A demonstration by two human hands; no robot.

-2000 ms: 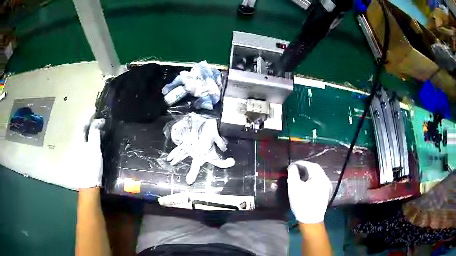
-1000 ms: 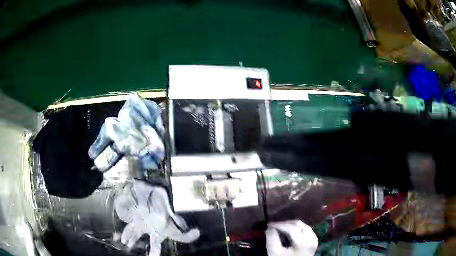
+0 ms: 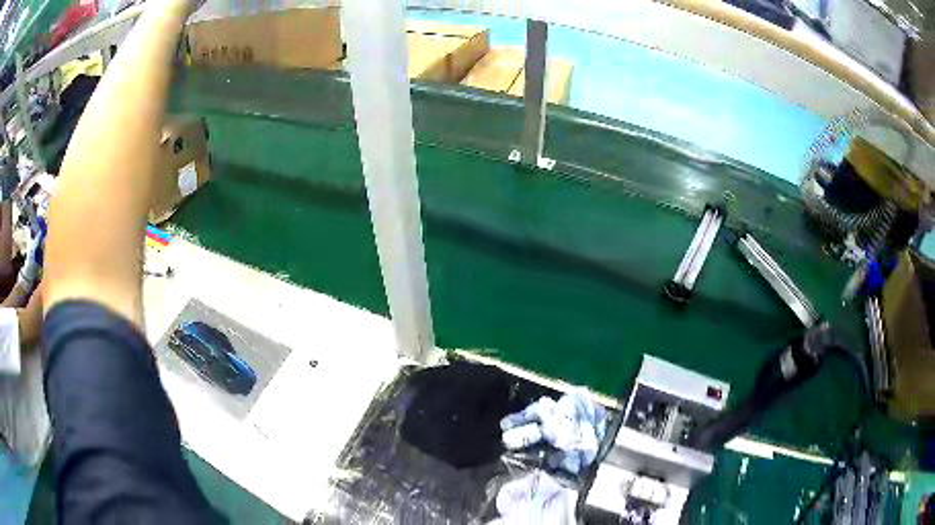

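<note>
My left forearm rises along the left side and my left hand is cut off by the top edge. My right hand is out of the picture. Nearest in front are the grey screw feeder (image 3: 656, 463) at the lower right and the black electric screwdriver (image 3: 776, 377), which slants beside it with its tip end close to the feeder's right side. Spare gloves (image 3: 574, 429), white and bluish, lie crumpled left of the feeder, with another white glove (image 3: 535, 500) below them, cut by the bottom edge. A black cloth (image 3: 451, 415) lies further left.
Two profile bars (image 3: 697, 251) lie on the green belt (image 3: 492, 297); more bars (image 3: 859, 497) stand at the lower right. A white post (image 3: 384, 174) rises at the bench's back edge. A pale board (image 3: 297, 410) bears a dark picture. Cardboard boxes (image 3: 441, 53) are behind. Another person's arm shows far left.
The view has swung left and up, so the feeder and gloves now sit lower right. My left arm has risen from the bench; my right hand has left the picture.
</note>
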